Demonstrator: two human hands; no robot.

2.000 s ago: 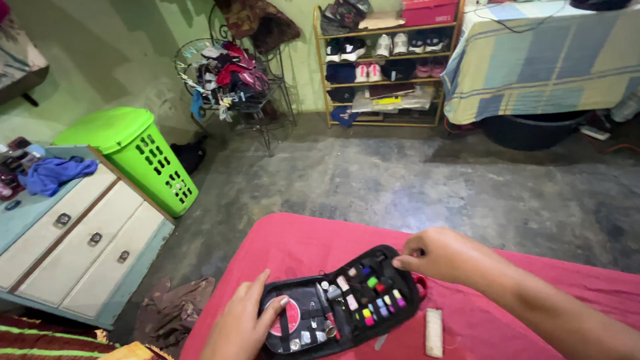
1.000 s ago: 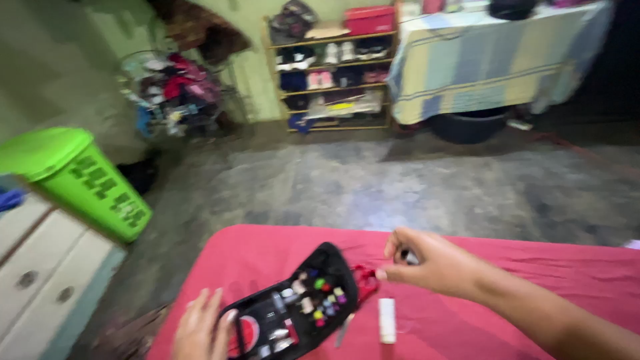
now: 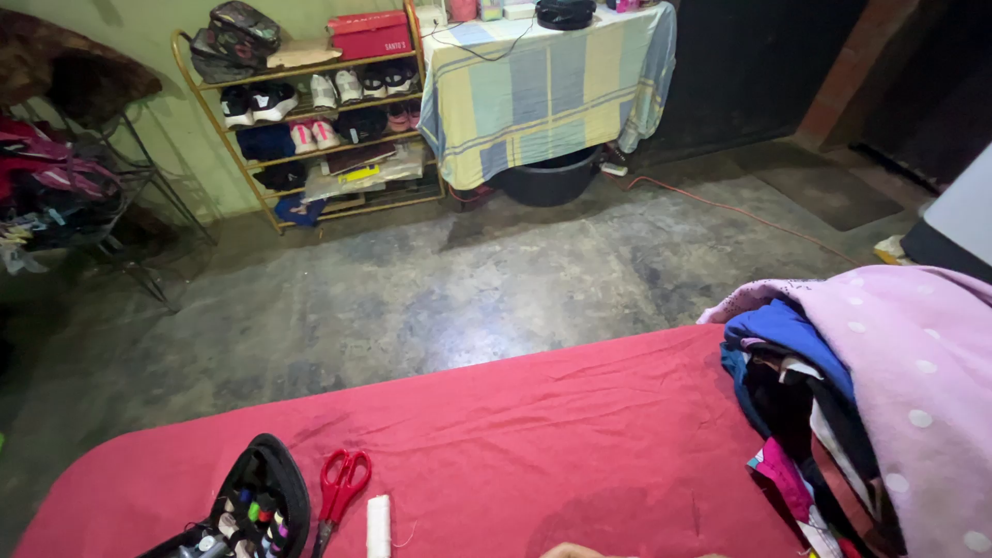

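Note:
A hand, apparently my right hand (image 3: 575,551), shows only as a sliver at the bottom edge; its fingers and anything in them are hidden. My left hand is out of view. Left of that sliver, a white thread spool (image 3: 378,527) lies on the red bed cover (image 3: 496,434). Beside the spool are scissors with red handles (image 3: 341,488), their blades pointing down toward the frame edge. Further left sits the open black sewing kit case (image 3: 298,504), partly cut off, with small spools of coloured thread (image 3: 254,511) inside.
Clothes (image 3: 783,333) are heaped at the right under a pink dotted blanket (image 3: 922,372). Beyond the bed are the concrete floor, a shoe rack (image 3: 271,163), a table with a checked cloth (image 3: 542,93), a black tub (image 3: 550,182) and an orange cord (image 3: 736,209). A chair piled with clothes (image 3: 62,178) stands left.
The view has swung right. My left hand, earlier at the case, has left the view. My right hand has moved away from the scissors' red handles and the case to the bottom edge.

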